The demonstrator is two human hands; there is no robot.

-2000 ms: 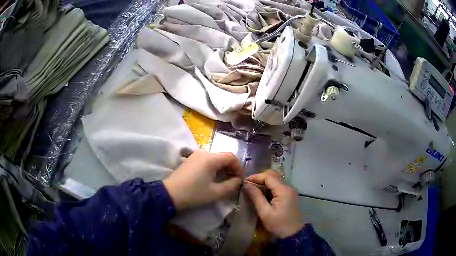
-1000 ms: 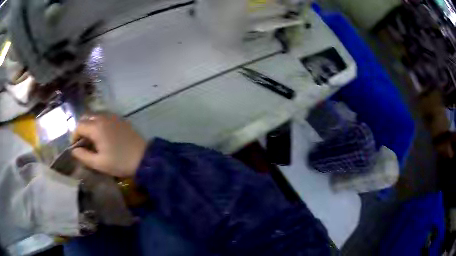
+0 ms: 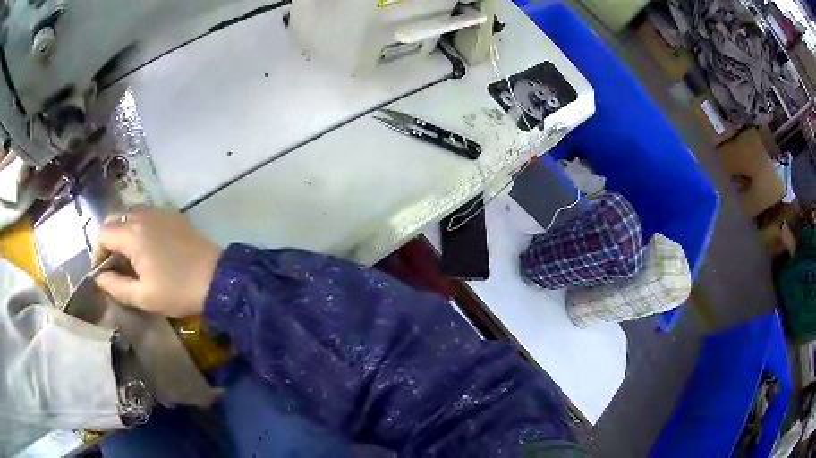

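Observation:
My right hand [image 3: 154,261], bare with a dark blue sleeve, is at the left of the view, in front of the needle plate [image 3: 67,237]. Its thumb and fingers pinch the edge of a brownish-tan strip [image 3: 161,344] that hangs down below the hand. A light grey-beige garment panel [image 3: 58,367] lies left of the strip, cut off by the picture's left edge. My left hand is not in view. The lockstitch machine head [image 3: 36,54] is partly cut off at the upper left.
Thread snips [image 3: 429,134] and a dark picture card [image 3: 533,96] lie on the machine bed [image 3: 295,192]. Beyond the front edge are a dark phone [image 3: 465,241], a plaid cloth roll [image 3: 586,241], a pale checked roll [image 3: 631,282] and a blue container [image 3: 662,170]. Boxes and cloth stand at upper right.
The view has swung to the right, and the machine and work now sit at the left. My left hand has left the picture. My right hand still pinches the cloth.

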